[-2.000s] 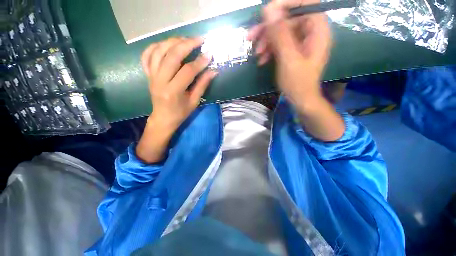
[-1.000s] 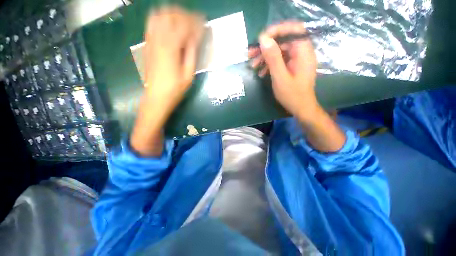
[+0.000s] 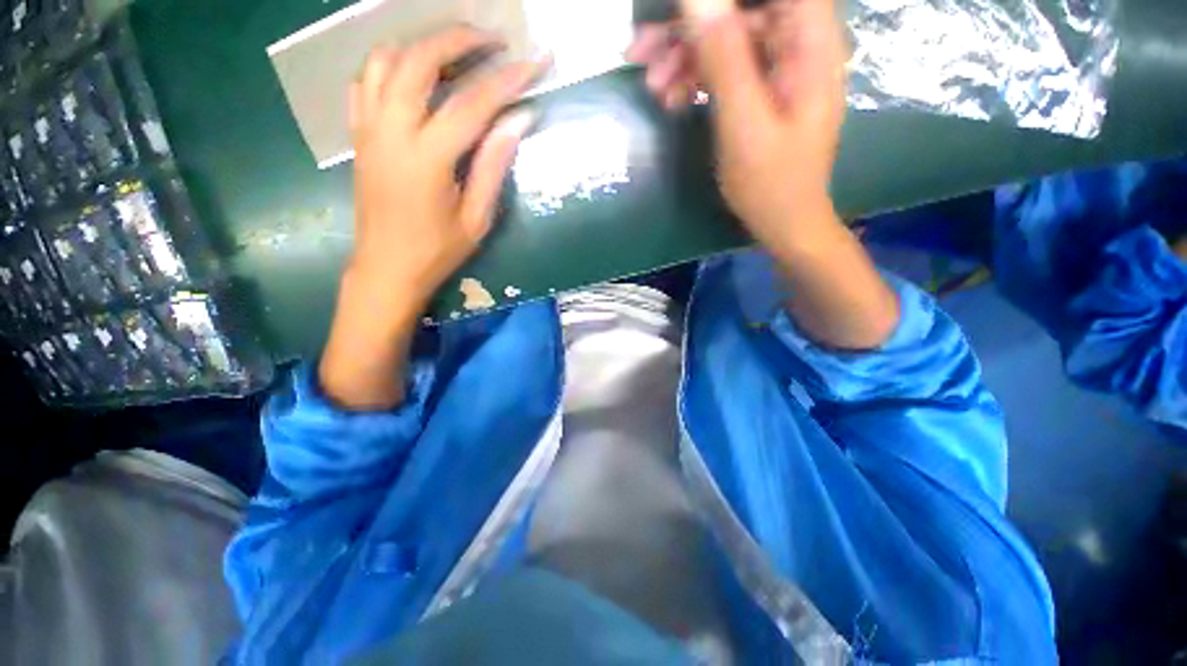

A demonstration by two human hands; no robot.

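The adhesive sheet (image 3: 326, 81) lies on the green mat, grey-beige with a bright white right end. The electronic module (image 3: 573, 159) lies flat just below it, glaring white, with small contacts along its near edge. My left hand (image 3: 423, 182) is over the sheet, thumb and fingers apart, fingertips at the sheet and just left of the module. My right hand (image 3: 775, 124) is right of the module, blurred, fingers curled near the sheet's white end and cut by the top edge. No tweezers can be made out in it.
A clear blister tray (image 3: 98, 241) with rows of modules is at the left. Crinkled silvery film (image 3: 976, 65) lies at the upper right. Pale scraps (image 3: 477, 294) lie near the front bench edge. Another person's blue sleeve (image 3: 1087, 280) is at the right.
My left hand has come down from the sheet's upper part to beside the module. Dark tweezers showed in my right hand before but cannot be made out now. The view has shifted.
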